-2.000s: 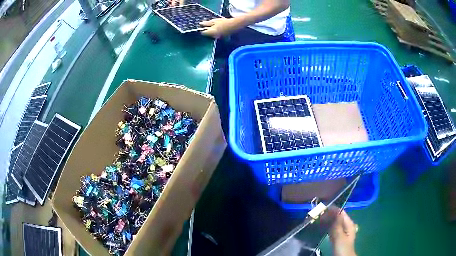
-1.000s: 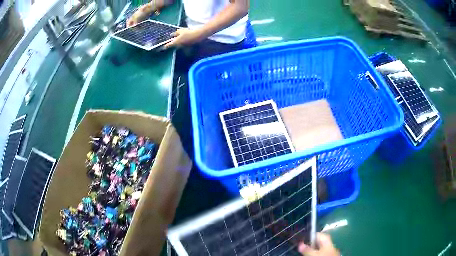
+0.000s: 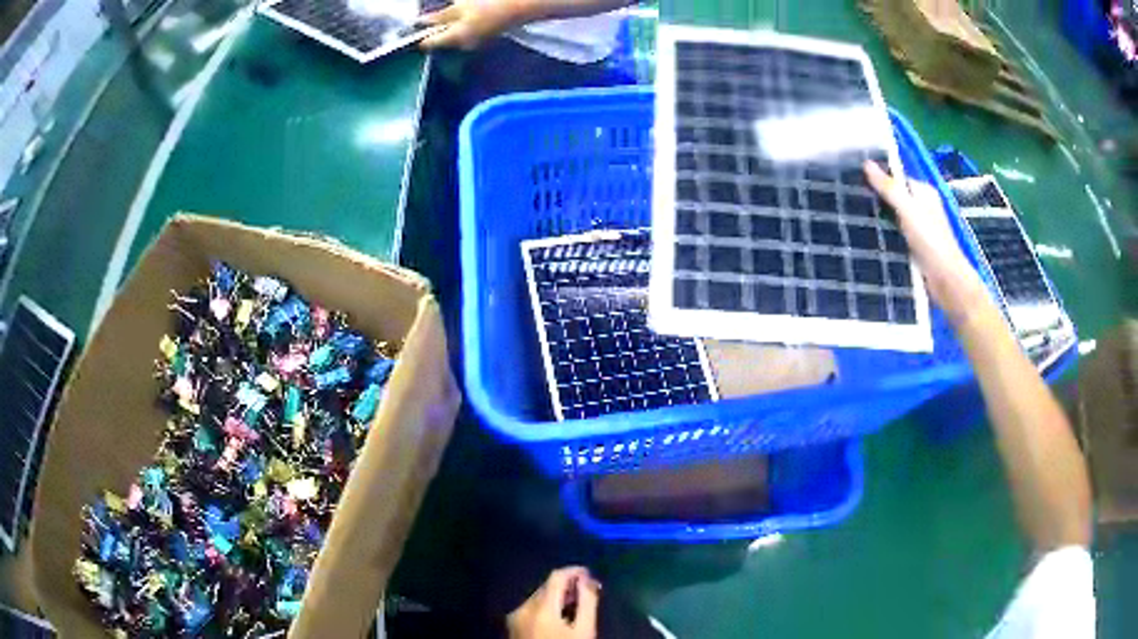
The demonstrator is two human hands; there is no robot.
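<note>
My right hand [image 3: 921,231] grips the right edge of a framed solar panel [image 3: 786,200], holding it tilted above the blue basket [image 3: 499,412]. The panel's gridded face shows and no clip is visible on it. Another panel [image 3: 618,337] lies inside the basket, partly hidden by the held one, beside a brown cardboard piece [image 3: 774,371]. My left hand [image 3: 555,605] is low at the bottom edge, cut off, with curled fingers and a dark spot between them; whether it holds something is unclear.
A deep cardboard carton [image 3: 387,499] of multicoloured binder clips [image 3: 237,437] stands left. A lower blue basket [image 3: 724,522] sits under the first. More panels lie far left [image 3: 31,399] and right [image 3: 1013,262]. A co-worker's hand [image 3: 468,23] holds a panel [image 3: 356,19] at the top.
My right hand has raised the panel from below the basket's near rim to above the basket. The pale clip seen on its edge no longer shows. My left hand has come into view.
</note>
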